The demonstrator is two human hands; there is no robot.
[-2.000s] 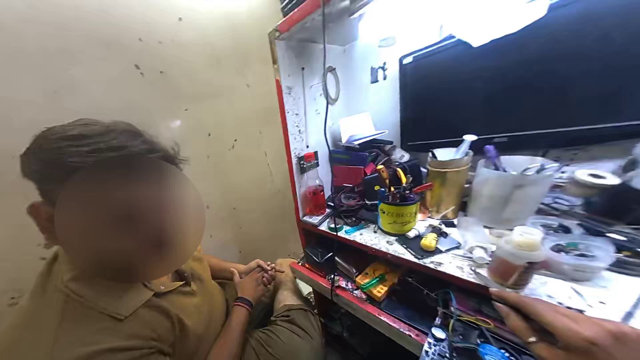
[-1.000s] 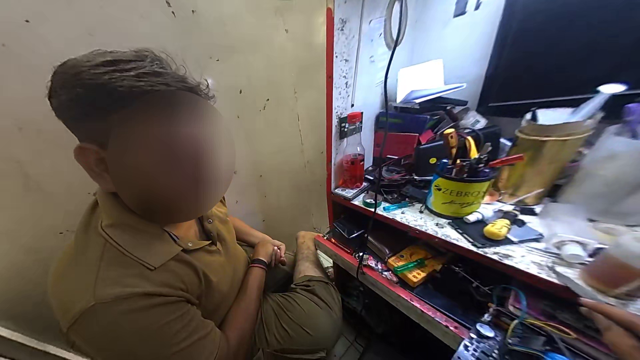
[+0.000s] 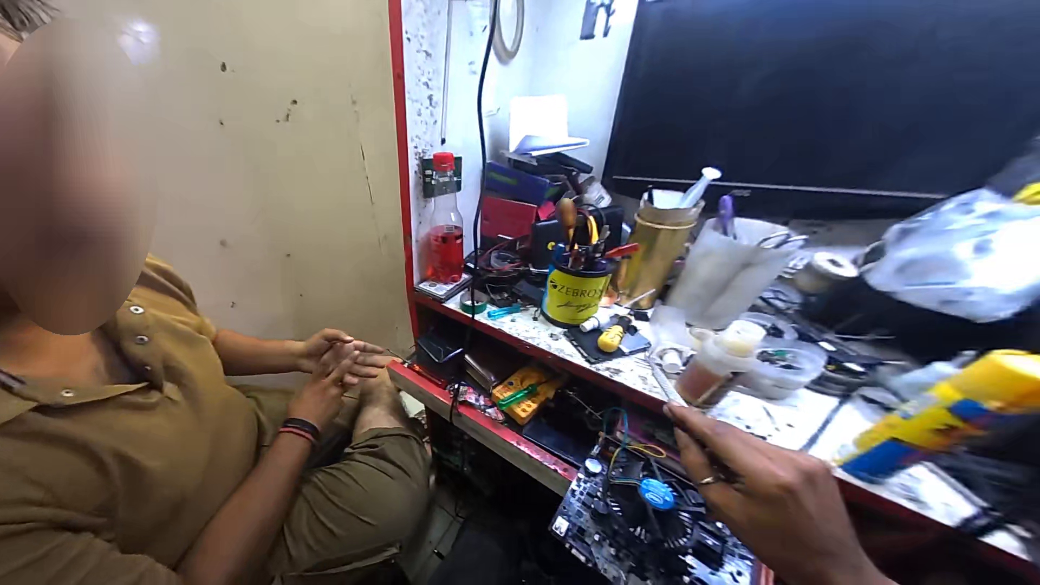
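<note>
My right hand (image 3: 760, 479) reaches in from the lower right, fingers closed on a thin pale tool (image 3: 666, 382), perhaps tweezers, whose tip points up and left over the bench. Just beyond the fingers stands a small plastic bottle (image 3: 707, 382) of reddish-brown liquid with a whitish cap. Below and left of the hand lies a computer motherboard (image 3: 593, 520) with a black CPU cooler fan (image 3: 650, 520), partly hidden by the hand. A yellow-handled tool (image 3: 613, 335) rests on a dark flat piece left of the bottle. My left hand is out of view.
A person (image 3: 187, 406) sits at the left, hands together. The red-edged bench (image 3: 520, 329) holds a yellow tool cup (image 3: 575, 296), a red-liquid bottle (image 3: 446, 236), a brass-coloured container (image 3: 654, 244) and a yellow-blue spray can (image 3: 942, 414). A monitor (image 3: 812, 97) stands behind; an open drawer (image 3: 479, 422) sits below.
The view has swung right and down since one second ago, bringing my right hand, the motherboard and the spray can further into sight. The seated person's hands have shifted and their fingers are more spread.
</note>
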